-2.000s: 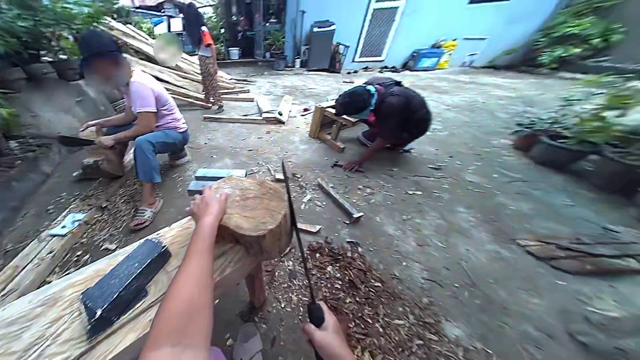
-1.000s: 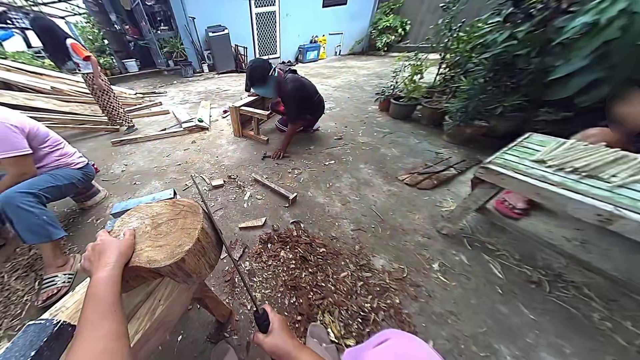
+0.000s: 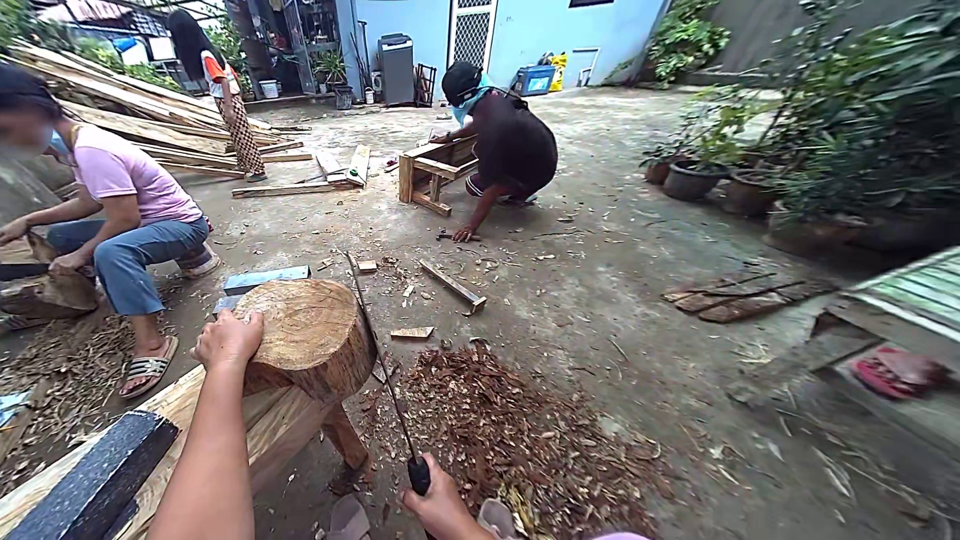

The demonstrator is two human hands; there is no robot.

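My left hand point(image 3: 229, 339) rests on the left rim of a thick round wood slab point(image 3: 307, 322), bark partly showing on its side. The slab lies on the end of a wooden bench point(image 3: 277, 424). My right hand point(image 3: 442, 499) grips the black handle of a long, thin-bladed machete point(image 3: 386, 371). Its blade points up and away, beside the slab's right side; whether it touches cannot be told. A dark rectangular block point(image 3: 97, 472) lies on the bench, left of my left forearm.
Wood chips point(image 3: 517, 442) heap on the concrete right of the bench. A person point(image 3: 135, 187) sits at left; another point(image 3: 517, 142) crouches by a wooden frame point(image 3: 431, 169). A third person point(image 3: 225, 90) stands near stacked planks point(image 3: 135, 112). A slatted table point(image 3: 922, 296) and potted plants point(image 3: 694, 180) stand at right.
The view has swung right, then partly back left. My left hand stays on the slab, and my right hand keeps hold of the machete beside it.
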